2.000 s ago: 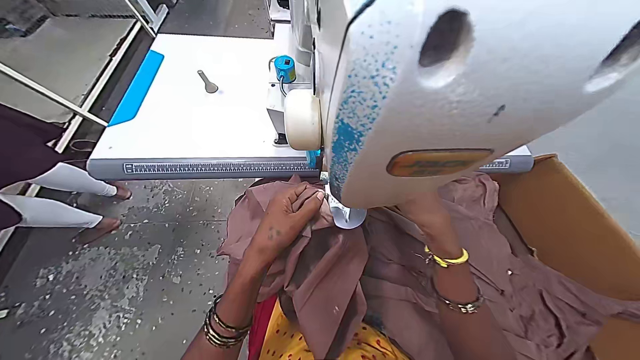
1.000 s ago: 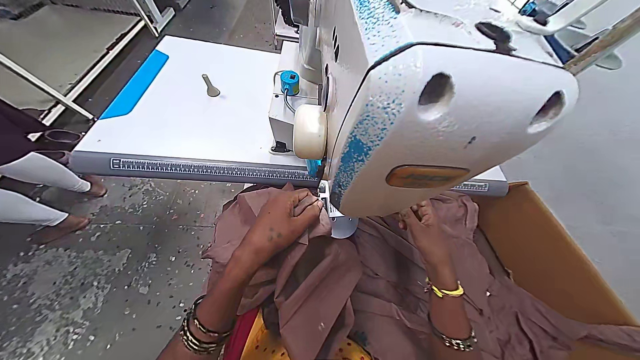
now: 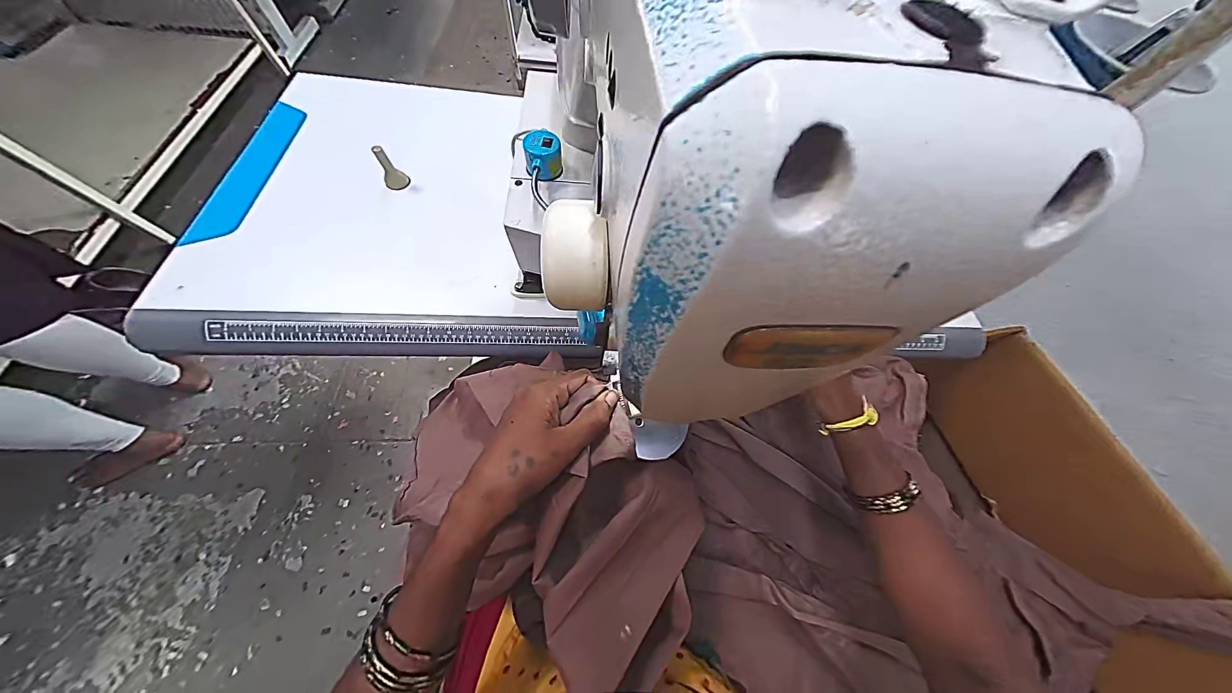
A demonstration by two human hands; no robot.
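A white and blue sewing machine head [image 3: 770, 231] fills the upper right of the view. Mauve-brown fabric [image 3: 616, 549] hangs in folds beneath it and over my lap. My left hand [image 3: 544, 433] pinches the fabric between thumb and fingers, just left of the presser foot area [image 3: 628, 404]. Behind the lower edge of the machine head, my right hand [image 3: 839, 390] is mostly hidden over the fabric; its fingers cannot be seen. A white curved plate [image 3: 660, 441] shows below the needle area.
The white machine table [image 3: 404, 250] has a ruler strip along its front edge and a small tan funnel-shaped object [image 3: 390, 169] on top. A cardboard box [image 3: 1068, 462] stands at right, fabric draped into it. Another person's legs [image 3: 87, 385] are at far left.
Since one second ago, my right hand has gone from plain sight to mostly behind the machine head. My left hand keeps its pinch on the fabric beside the presser foot area.
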